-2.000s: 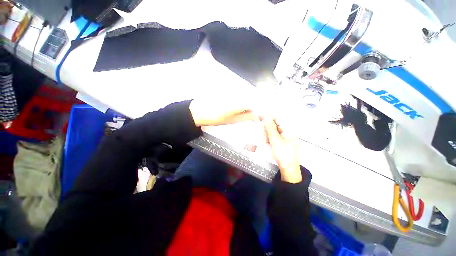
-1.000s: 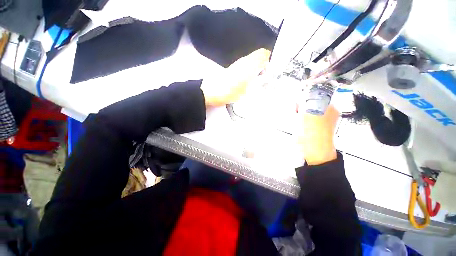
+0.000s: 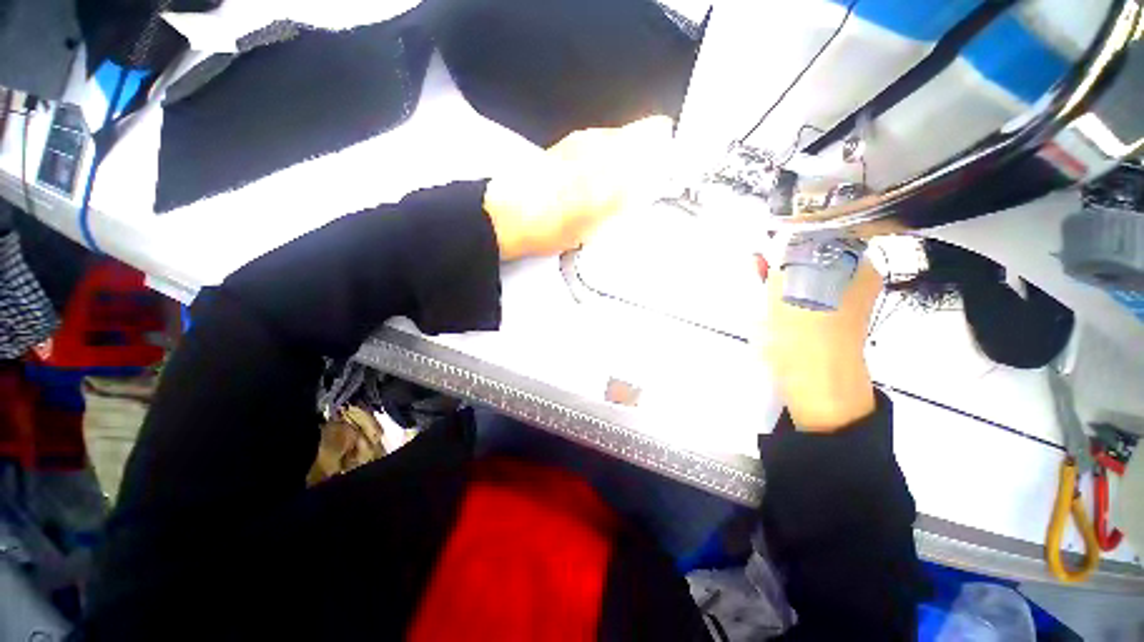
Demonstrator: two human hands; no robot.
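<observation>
The white sewing machine's shiny needle area [image 3: 753, 176] is in glare at the centre. My left hand [image 3: 571, 188] lies on the table just left of it, fingers towards the needle, its fingertips washed out. My right hand [image 3: 815, 339] is at the right of the needle area, its fingers partly hidden behind a grey knob [image 3: 818, 273]. Whether either hand holds anything cannot be told. A dark curved cut panel [image 3: 552, 63] lies behind my left hand, and another dark panel [image 3: 289, 113] lies to its left.
A black fuzzy scrap [image 3: 1019, 314] lies right of my right hand. Scissors with orange-yellow handles [image 3: 1070, 520] and a red-handled tool [image 3: 1106, 502] lie at the right end. A measuring scale [image 3: 565, 420] runs along the front edge. A blue cable [image 3: 90, 188] crosses the left end.
Over two seconds my hands have parted from in front of the needle area, left hand to its left, right hand to its right. The view has moved closer to the machine.
</observation>
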